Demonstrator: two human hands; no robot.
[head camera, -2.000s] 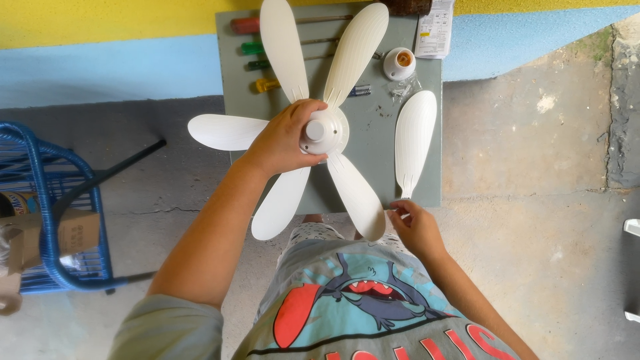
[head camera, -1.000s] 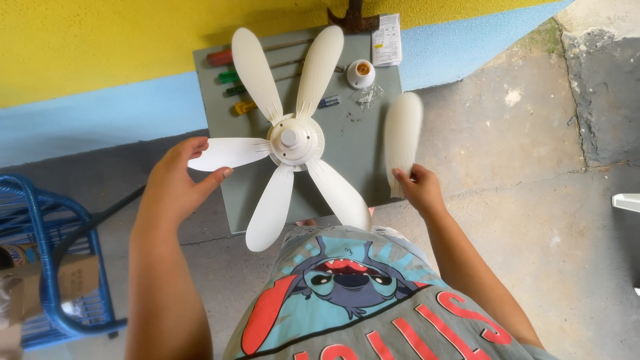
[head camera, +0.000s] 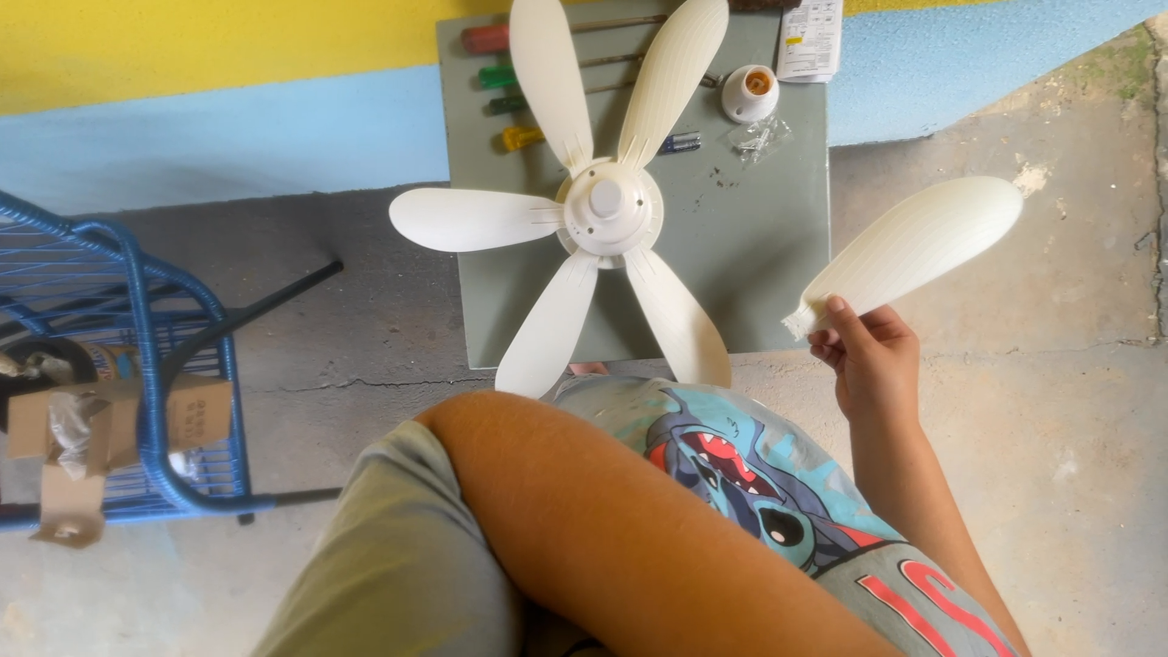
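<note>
My right hand (head camera: 867, 351) grips a loose white plastic fan blade (head camera: 922, 242) by its narrow end, thumb on top, out past the table's right edge. On the grey table stands a white fan hub (head camera: 607, 205) with several blades (head camera: 479, 219) around it, and a gap between blades on its right side. My left forearm (head camera: 620, 511) crosses in front of my shirt toward the lower right; the left hand itself is out of the frame.
Screwdrivers (head camera: 485, 38) lie behind the blades. Near the table's (head camera: 757, 274) back right are a white lamp socket (head camera: 750, 94), a small plastic bag of screws (head camera: 759, 139) and a printed sheet (head camera: 810, 41). A blue corded chair (head camera: 151, 365) holding an opened cardboard box (head camera: 119, 424) stands at left.
My right hand has raised the loose blade off the table and tilted it out to the right. My left hand has left the fan and gone out of view, its arm now across my body.
</note>
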